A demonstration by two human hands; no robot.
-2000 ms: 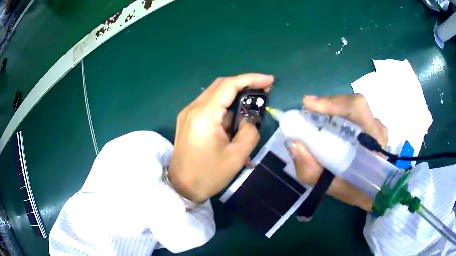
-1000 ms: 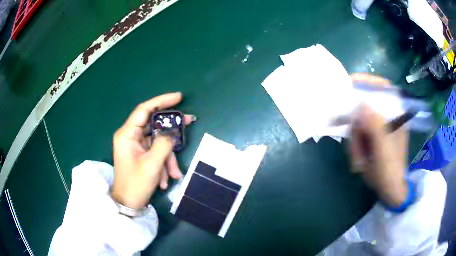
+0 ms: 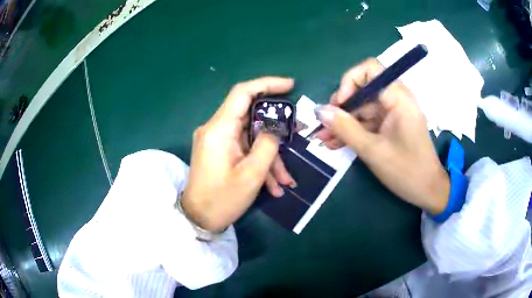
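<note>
My left hand [image 3: 230, 157] holds the black watch housing [image 3: 272, 116] between fingers and thumb, with its open side up and white dabs of glue inside. My right hand [image 3: 391, 131] grips a slim black pen-like tool, perhaps tweezers [image 3: 388, 77], slanted down to the left; its tip is near the die-cut pad sheet and hard to make out. The pad sheet [image 3: 309, 174], black rectangles on white backing, lies under and between both hands, partly hidden. The dispensing syringe [image 3: 510, 119] lies at the right edge, cut off by the frame.
White wiping paper [image 3: 452, 73] lies on the green surface behind my right hand. A worn white rail [image 3: 70, 64] curves across the upper left. A narrow pad strip [image 3: 30, 215] lies at the far left. A small white smear is at the top.
My right hand has let go of the syringe and now holds the slim black tool over the pad sheet. The housing is still in my left hand.
</note>
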